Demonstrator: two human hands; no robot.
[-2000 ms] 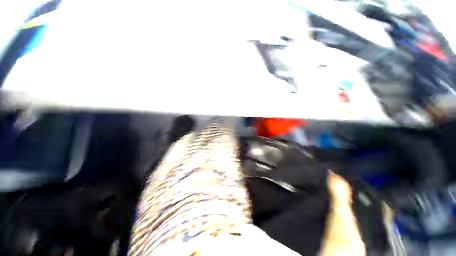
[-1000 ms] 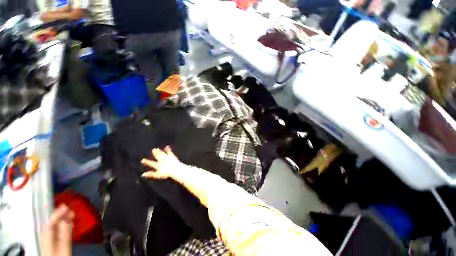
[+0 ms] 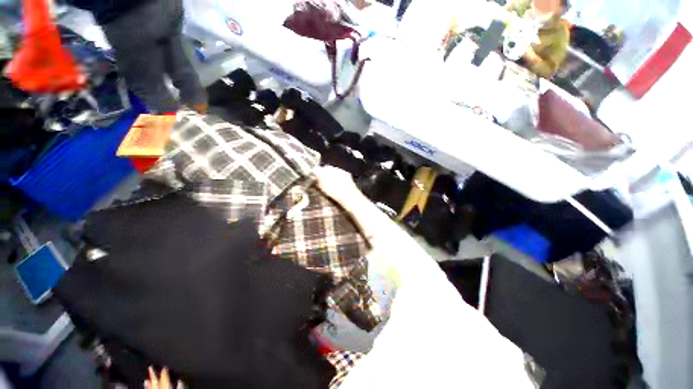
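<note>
A wide black fabric panel [image 3: 190,281] lies over a heap in front of me. Plaid fabric [image 3: 228,163] in black, grey and white checks lies beyond it and along its right side. My right arm reaches up from the bottom right. My right hand [image 3: 332,185] is at the plaid fabric's right edge, blurred and washed out, so its grip cannot be told. Only some fingertips of my left hand [image 3: 161,378] show at the bottom edge, by the black panel; the rest is cut off.
A blue bin [image 3: 80,167] and an orange-brown piece [image 3: 148,137] are at the upper left, near a standing person's legs [image 3: 144,53]. Dark bundles [image 3: 304,114] lie on the floor beside white machine tables [image 3: 425,106]. A dark box-like object [image 3: 547,327] is at the lower right.
The view has swung right, and the machine table's edge has left the picture. My right hand has moved from the black panel to the plaid fabric. My left hand now shows at the bottom edge.
</note>
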